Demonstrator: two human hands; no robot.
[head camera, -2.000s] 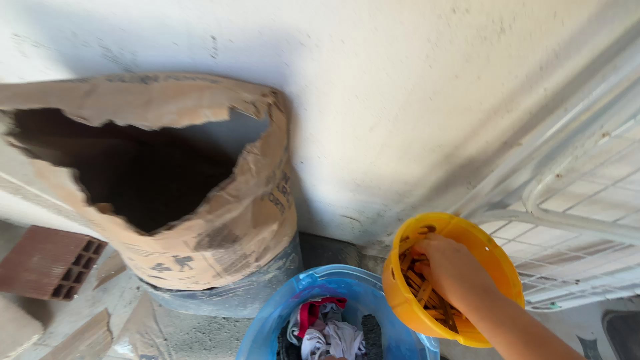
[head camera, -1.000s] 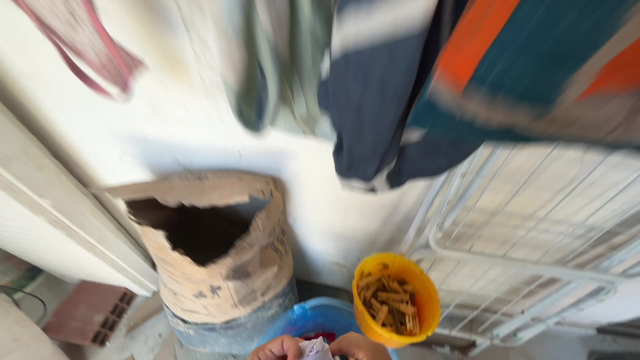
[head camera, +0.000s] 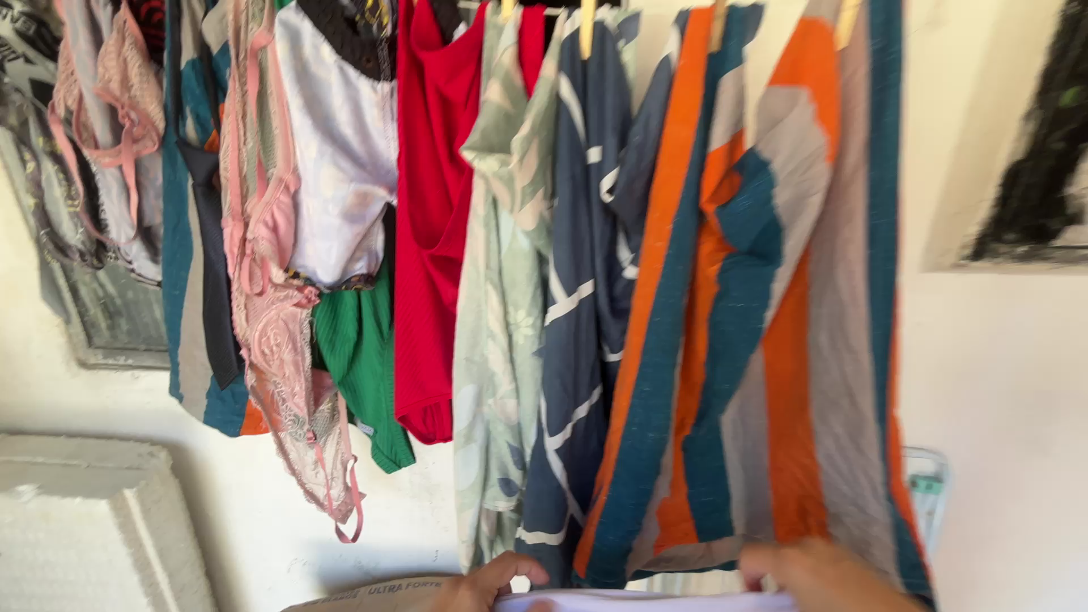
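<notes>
My left hand (head camera: 497, 582) and my right hand (head camera: 812, 578) are at the bottom edge of the head view, apart from each other. A white cloth (head camera: 646, 602) stretches between them, pinched at its upper edge by my left hand; my right hand is at its other end, its fingers blurred. Just above them hang an orange, teal and grey striped garment (head camera: 786, 340) and a dark blue garment with white lines (head camera: 578, 340). Wooden clothespins (head camera: 587, 30) hold garments on a line. Most of the white cloth is cut off by the frame.
Farther left hang a pale green garment (head camera: 501, 340), a red garment (head camera: 429, 255), a green one (head camera: 365, 365) and pink lace ones (head camera: 285, 365). The rim of a paper sack (head camera: 382, 588) shows at the bottom. White blocks (head camera: 76, 518) stand against the wall at left.
My right hand was in the yellow bucket of clothespins; then both hands were together at a whitish cloth, and now they are apart with it between them. The view has tilted up to the clothesline.
</notes>
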